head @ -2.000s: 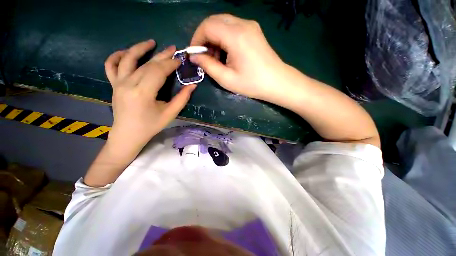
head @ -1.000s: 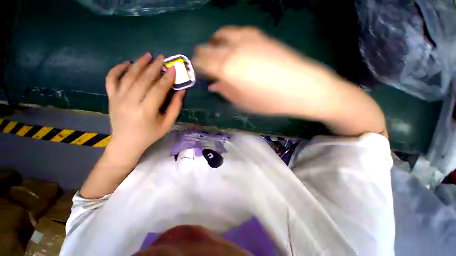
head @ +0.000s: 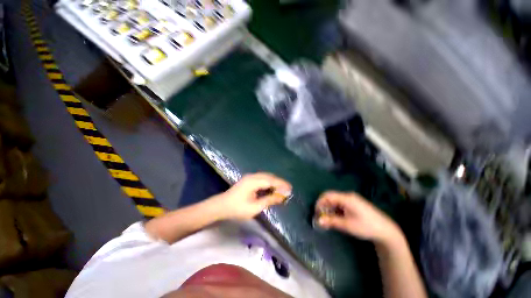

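My left hand (head: pixel 256 195) is above the green mat near its front edge. Its fingertips are closed on a small blurred piece with white and yellow (head: pixel 283 194), which looks like the watch housing with its battery. My right hand (head: pixel 358 216) is to the right, apart from the left. Its fingertips pinch a small blurred thing (head: pixel 322 217) with a pale and yellowish look; what it is cannot be told. The fingers hide most of both things.
A white parts tray (head: pixel 169 84) with rows of yellow-edged units stands at the upper left. Clear plastic bags (head: pixel 308 116) lie behind my hands, with another (head: pixel 460 238) at the right. A grey machine (head: pixel 431 64) is at the back. Striped tape (head: pixel 108 154) marks the floor.
The view has swung left, bringing the tray and machine into the picture. The housing with the battery, seen clearly in my left hand before, is now blurred. My hands are farther apart.
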